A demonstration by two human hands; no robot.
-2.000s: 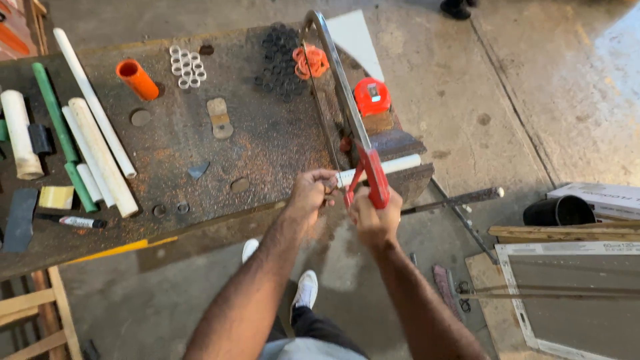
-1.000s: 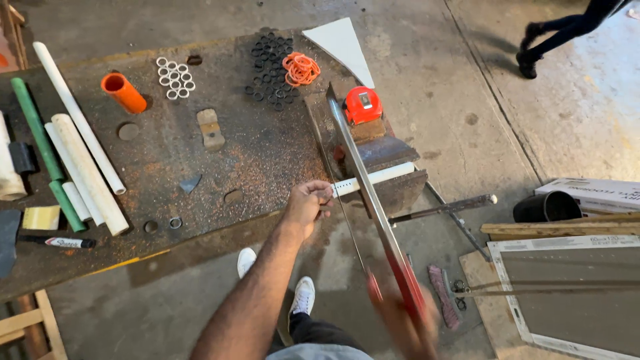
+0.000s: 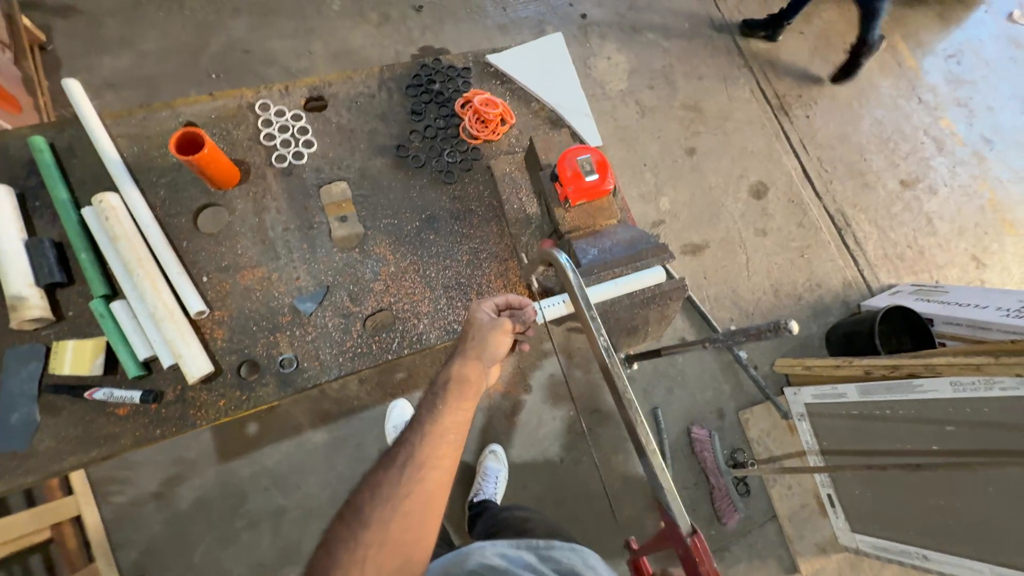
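Note:
A white plastic pipe (image 3: 616, 286) with dark marks near its free end is clamped in the jaws of a bench vise (image 3: 640, 316). The fingers of my left hand (image 3: 498, 336) pinch that free end. Across the pipe, close to my fingertips, lies the blade of a hacksaw (image 3: 620, 384) with a metal frame and red handle, which reaches down to the bottom edge of the view. My right hand is almost wholly out of view below the handle. A red tape measure (image 3: 583, 175) rests on the vise. Orange rings (image 3: 484, 118) and black rings (image 3: 438, 120) lie on the bench.
On the workbench (image 3: 416, 272) are white cut rings (image 3: 285, 134), an orange tube (image 3: 205, 158), white pipes (image 3: 152, 288), a green pipe (image 3: 72, 216) and a marker (image 3: 104, 394). The vise handle (image 3: 712, 342) sticks out over the floor. Someone's legs (image 3: 864, 32) show at the top right.
The hacksaw has been drawn back towards me, its handle now at the bottom edge with my right hand mostly gone from view. My left hand stays at the pipe end. A person has walked into view.

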